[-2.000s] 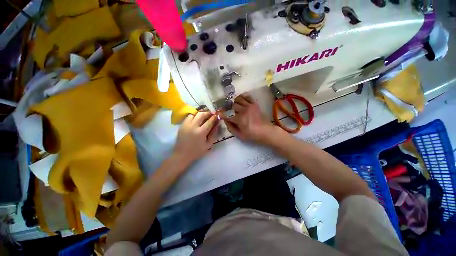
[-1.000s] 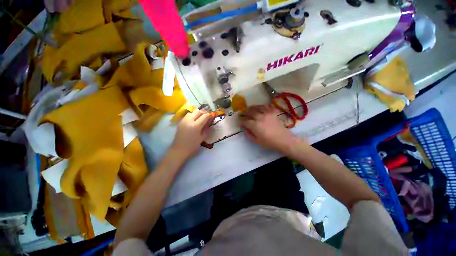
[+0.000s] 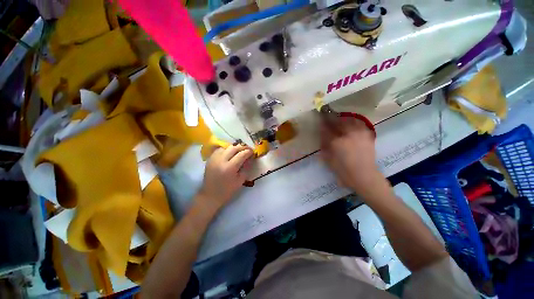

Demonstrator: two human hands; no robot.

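My left hand is at the needle area of the white sewing machine, its fingertips holding a small mustard-yellow piece beside the presser foot. Another small brownish-yellow scrap lies just right of the needle. My right hand is blurred and lies over the scissors under the machine arm. One red loop of the scissors shows past the hand; the rest is mostly hidden, so a firm grip cannot be told.
Mustard-yellow and white cut pieces are heaped left of the needle. A pink holder rises at the machine's left end. A yellow-and-white bundle lies at its right end. A blue crate with dark, red and pink cloth stands at lower right.
My right hand has moved right, from beside the needle to the scissors. My left hand has stayed near the needle. The brownish-yellow scrap right of the needle is now uncovered.
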